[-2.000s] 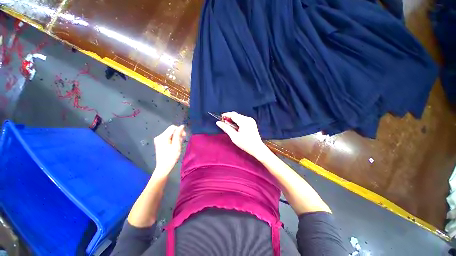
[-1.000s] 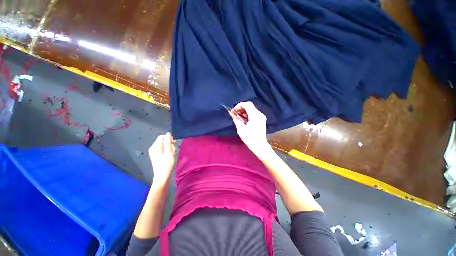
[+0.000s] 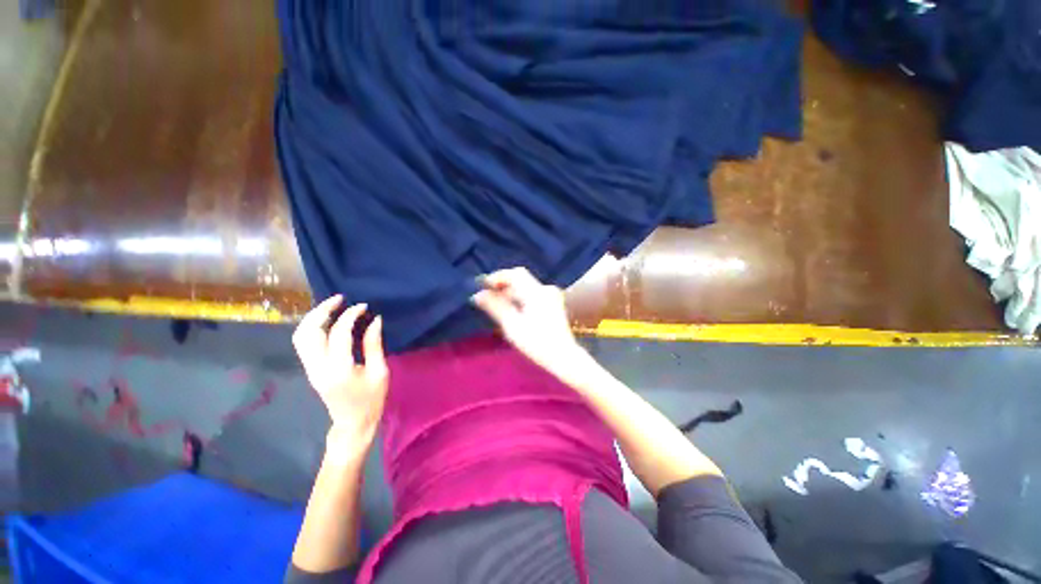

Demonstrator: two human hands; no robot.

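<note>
The navy garments (image 3: 491, 148) lie fanned out on the table, their near hem hanging over its edge against my magenta apron. My left hand (image 3: 346, 363) is at the near left corner of the hem, fingers spread and bent; the fingertips are beside or on the cloth edge, and I see nothing held. My right hand (image 3: 534, 325) is over the hem to the right, thumb and fingers closed around the small thread snips (image 3: 484, 281). Only a small dark part of the snips shows at the fingertips; the rest is hidden by the hand.
The brown table (image 3: 160, 171) has a yellow-taped near edge. Another navy pile (image 3: 913, 63) and a pale cloth (image 3: 999, 222) are at the right. A blue plastic bin (image 3: 171, 530) stands at the lower left. Thread and scraps lie on the grey floor (image 3: 776, 399).
The view has turned, so the table edge runs level and the garments appear further left. My left hand's fingers have spread from a closed pinch. My right hand still has the snips.
</note>
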